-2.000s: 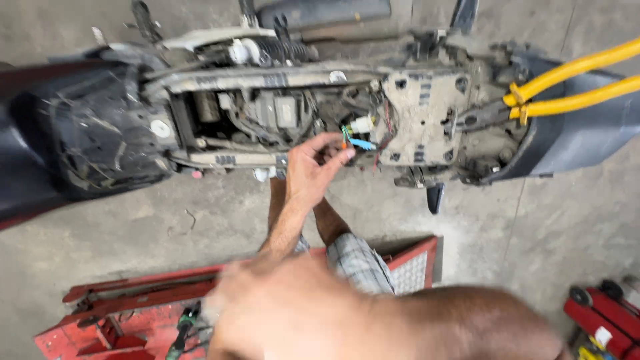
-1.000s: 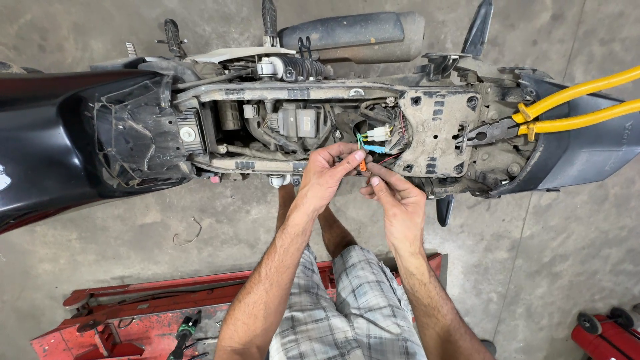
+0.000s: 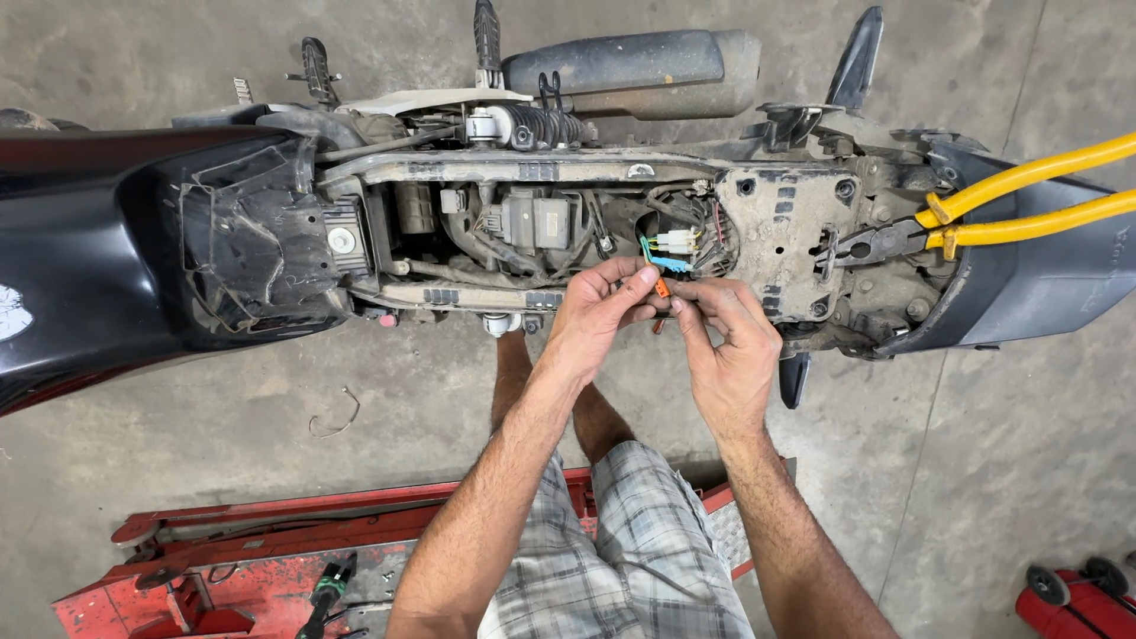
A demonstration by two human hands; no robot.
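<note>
An orange wire connector (image 3: 662,287) is pinched between the thumb and fingers of my left hand (image 3: 612,302). My right hand (image 3: 726,342) is at its right side, thumb and forefinger together; whether they grip anything small is hidden. Green wires run up from the connector to the open frame of a motorcycle (image 3: 532,169). Just above my fingers lie a blue connector (image 3: 672,264) and a white connector (image 3: 676,240). Yellow-handled pliers (image 3: 941,232) rest on the motorcycle's tail, their jaws at a metal latch on the rear plate (image 3: 781,248).
The black fuel tank or body cover (image 3: 115,240) is at left, the exhaust muffler (image 3: 630,75) beyond the frame. Behind me stands a red metal lift or platform (image 3: 248,568) with a green-and-black tool (image 3: 328,590) on it. A red wheeled object (image 3: 1078,603) sits at lower right.
My right hand, low and blurred two seconds ago, has come up beside my left hand at the orange connector. My left hand stays at the connector. The view has shifted somewhat.
</note>
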